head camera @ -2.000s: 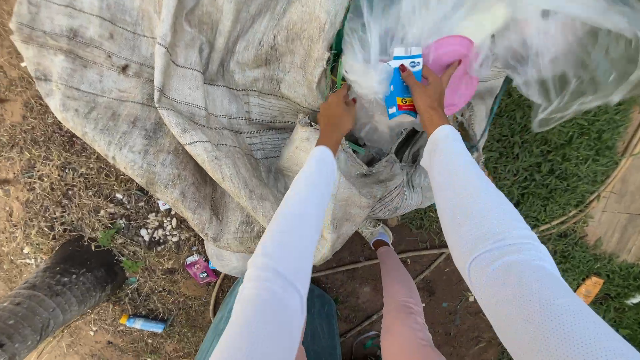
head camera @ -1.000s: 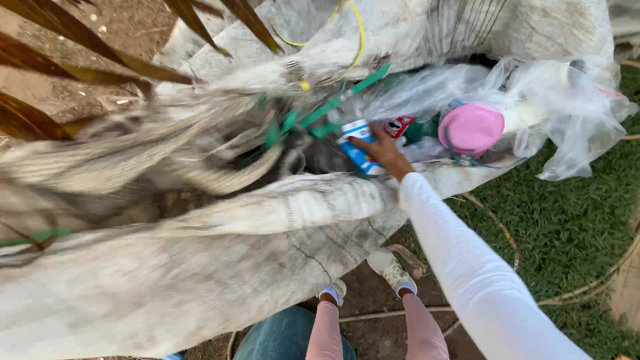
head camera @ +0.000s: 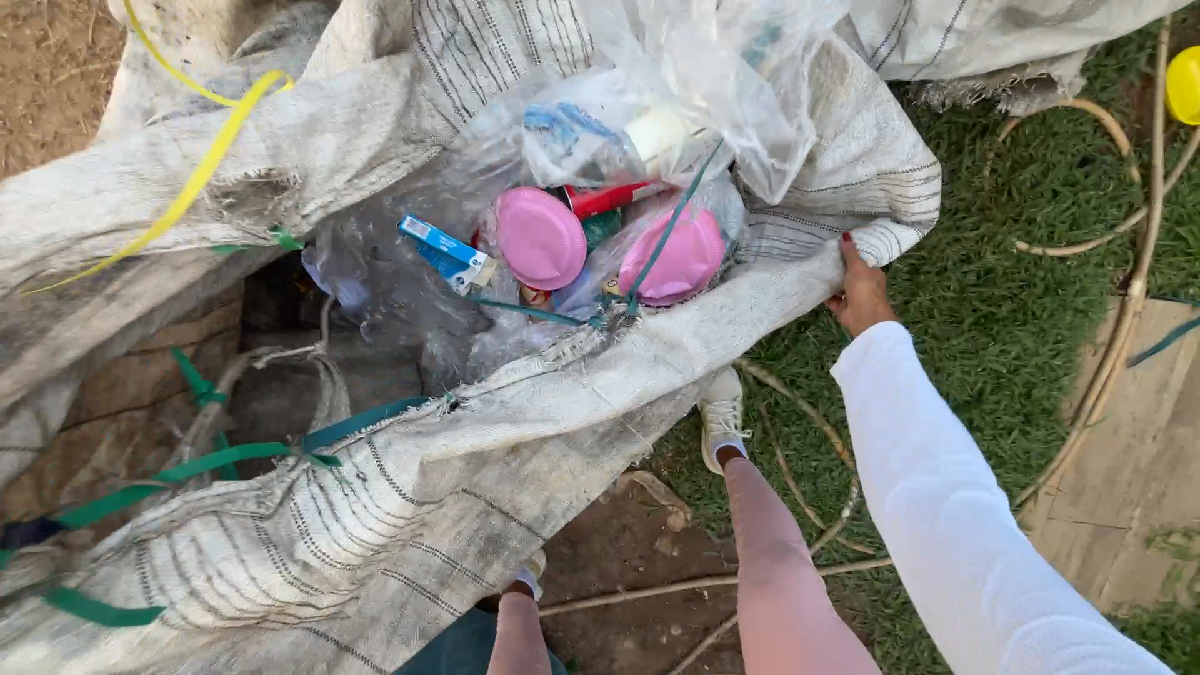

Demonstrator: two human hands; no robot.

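A large white woven sack (head camera: 600,403) lies open across the view. My right hand (head camera: 861,292) grips its rim at the right, thumb on top. Inside the sack, clear plastic bags (head camera: 403,291) surround a blue and white carton (head camera: 447,253), a pink plate (head camera: 540,238), a second pink plate (head camera: 673,255) under plastic, and a red container (head camera: 614,199). Green straps (head camera: 178,473) cross the sack's opening at the left, and a yellow strap (head camera: 202,173) hangs over its far edge. My left hand is out of view.
A hose (head camera: 1120,347) curves over the grass (head camera: 994,375) at the right, beside wood-look paving (head camera: 1116,469). A yellow object (head camera: 1183,86) lies at the upper right edge. Bare soil (head camera: 628,562) and my feet are below the sack.
My right hand has let go of the blue and white carton, which now lies among the plastic, and has moved right to the sack's rim. My left hand has left the view.
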